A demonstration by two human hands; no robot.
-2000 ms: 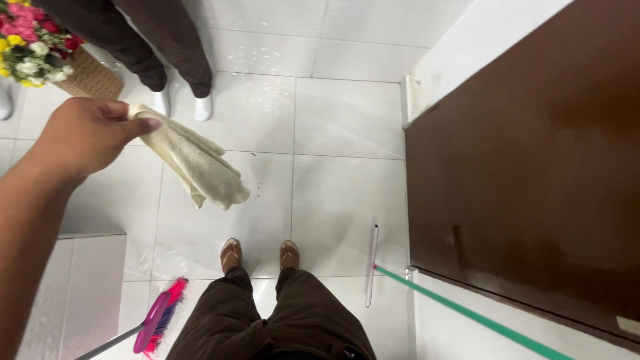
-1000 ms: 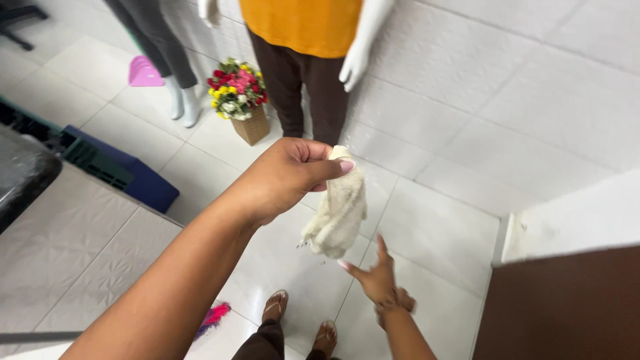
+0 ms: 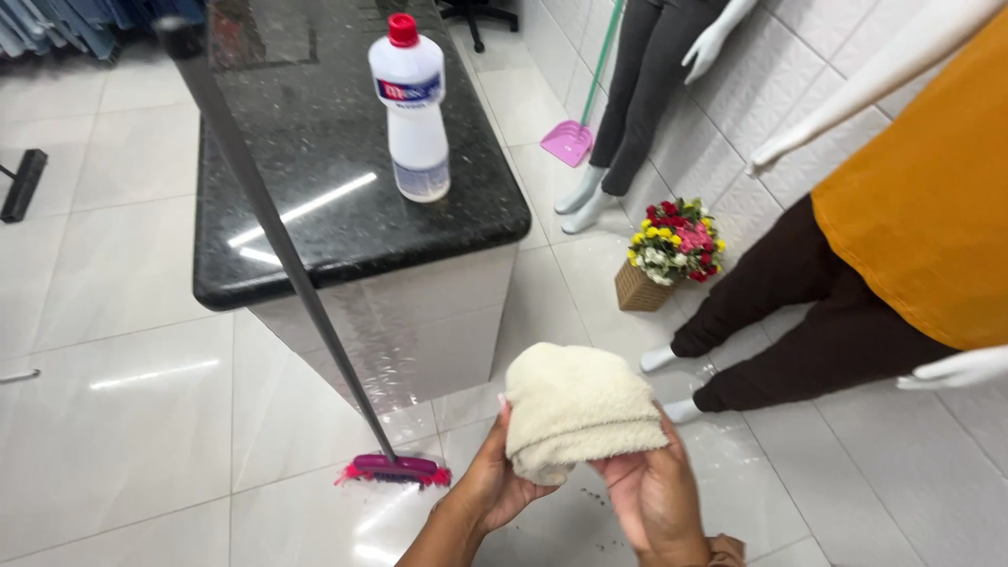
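Note:
A folded cream-coloured cloth (image 3: 583, 405) is held up between both hands, in the lower middle of the head view. My left hand (image 3: 500, 472) grips its left edge, and my right hand (image 3: 657, 480) holds its right edge from below. Beyond the cloth, a white plastic bottle with a red cap (image 3: 417, 118) stands upright on a dark polished stone counter (image 3: 346, 228). A broom with a grey handle (image 3: 291, 252) leans against the counter's front edge, its pink and purple bristle head (image 3: 398, 470) on the floor left of my hands.
Mannequins in an orange top (image 3: 921, 189) and in grey trousers (image 3: 642, 94) stand along the tiled wall at right. Between them is a woven basket (image 3: 642, 287) of artificial-looking flowers. A pink dustpan (image 3: 568, 142) lies farther back. Dark debris (image 3: 598, 498) is scattered on the floor tiles.
The cloth hung from my left hand before; now both hands hold it, folded. My right hand, free one second ago, has come to it. The view has swung towards the counter.

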